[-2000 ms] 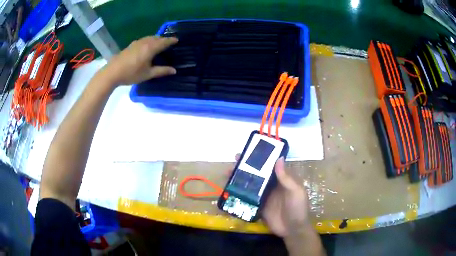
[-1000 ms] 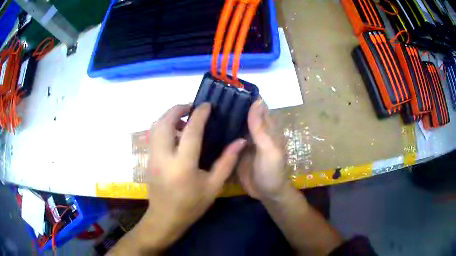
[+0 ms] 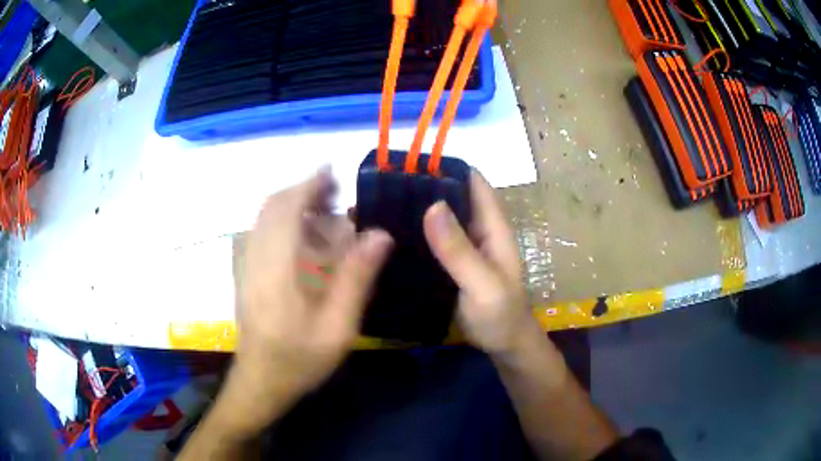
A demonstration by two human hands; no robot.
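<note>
A black power bank (image 3: 410, 257) is upright over the bench's near edge, its grooved black cover facing me. Three orange cables (image 3: 430, 99) stick out of its far end, the left one apart from the other two. My right hand (image 3: 491, 270) grips its right side, thumb on the cover. My left hand (image 3: 306, 279) is blurred at its left side, fingers apart, thumb tip over the cover's left edge. A bit of orange shows behind the left fingers. The unit's back is hidden. The blue tray (image 3: 315, 117) behind it holds many black covers.
Orange-and-black power banks (image 3: 689, 131) lie at the right, with yellow-striped ones behind. Orange units with loose cables (image 3: 18, 153) lie at the far left. A small blue bin (image 3: 135, 396) with mixed pieces is below the bench at lower left. Yellow tape (image 3: 612, 306) edges the bench.
A black cover has come onto the open housing since the oldest frame. Since then my left hand has left the tray; most recently its fingers have moved off the cover to the left. The cables have spread.
</note>
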